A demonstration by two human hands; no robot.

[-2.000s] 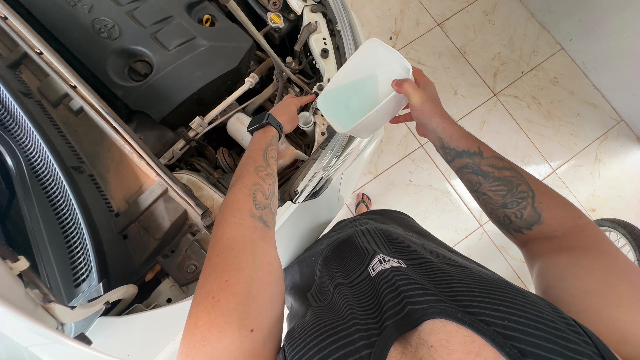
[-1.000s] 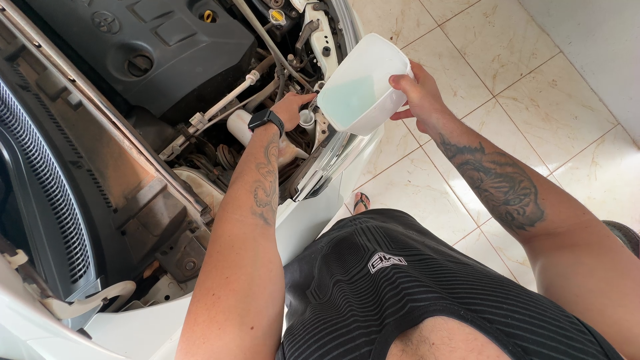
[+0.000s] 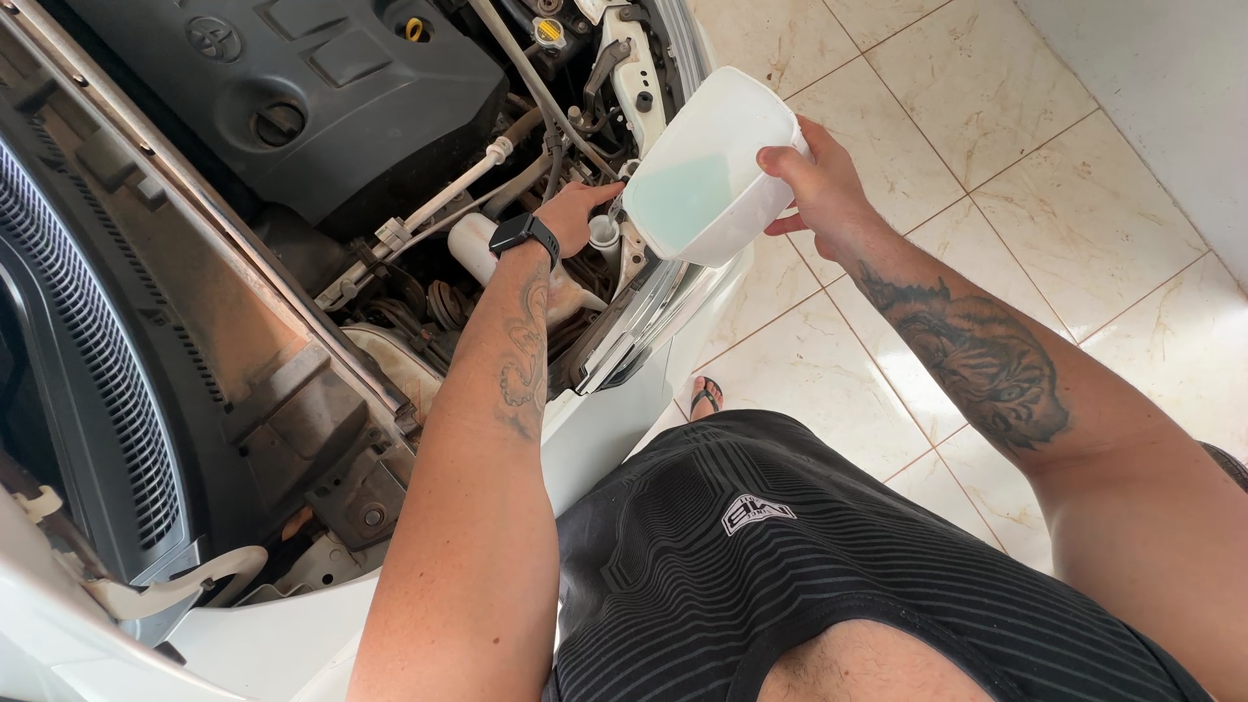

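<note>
My right hand (image 3: 819,185) grips a white plastic tub (image 3: 746,112) by its side, thumb over the rim. The tub is tilted over the car's front edge, with pale blue-green liquid (image 3: 682,200) gathered toward its lower corner. My left hand (image 3: 575,216), below a wrist with a black smartwatch (image 3: 525,237), reaches into the engine bay with its index finger extended toward the tub's lower edge. Whether its other fingers hold something is not plain. Just beside this hand is the open white filler neck (image 3: 604,234) of a reservoir, below and left of the tub; a thin stream seems to enter it.
A dark plastic engine cover (image 3: 331,88) fills the bay's upper left, with a yellow dipstick handle (image 3: 416,29) and a radiator cap (image 3: 549,33) nearby. The headlight (image 3: 634,331) lies beneath the tub. Windshield cowl (image 3: 107,341) is at left, tiled floor (image 3: 916,127) at right.
</note>
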